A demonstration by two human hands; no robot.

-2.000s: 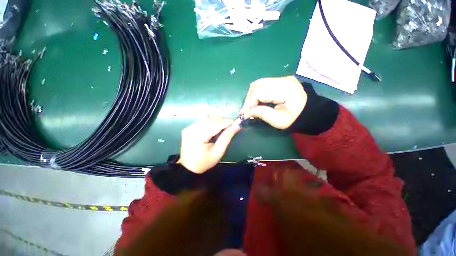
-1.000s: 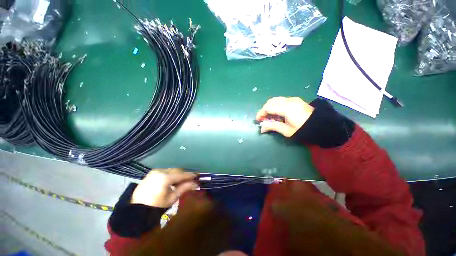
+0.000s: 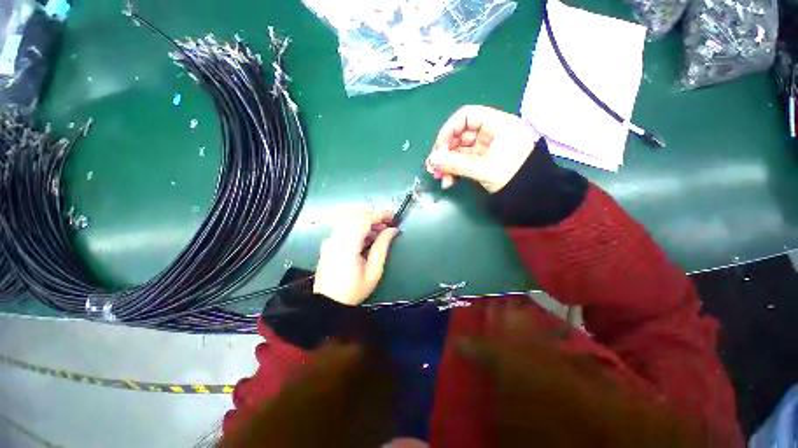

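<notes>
My left hand (image 3: 353,256) grips a black jacketed cable (image 3: 402,211) near its end, at the middle of the bench's front. The cable's pale frayed tip points up and right. My right hand (image 3: 443,166) is just right of and above that tip, with thumb and fingertips pinched together. It is too small and blurred to tell whether something is between them. The cable bundle (image 3: 254,166), a large curved coil of black cables with pale fanned tips, lies at the left. Several loose cable ends (image 3: 451,296) lie along the bench's front edge.
A clear bag of white sleeves (image 3: 407,52) lies at the top centre. White paper (image 3: 604,83) with a sample cable (image 3: 588,80) across it is right of it. Bags of grey-silver parts (image 3: 731,39) are at the top right. Small scraps dot the green top.
A second ago my left hand was at the cables by the front edge. It has moved up and right, now holding one cable end below my right hand. The camera view has shifted.
</notes>
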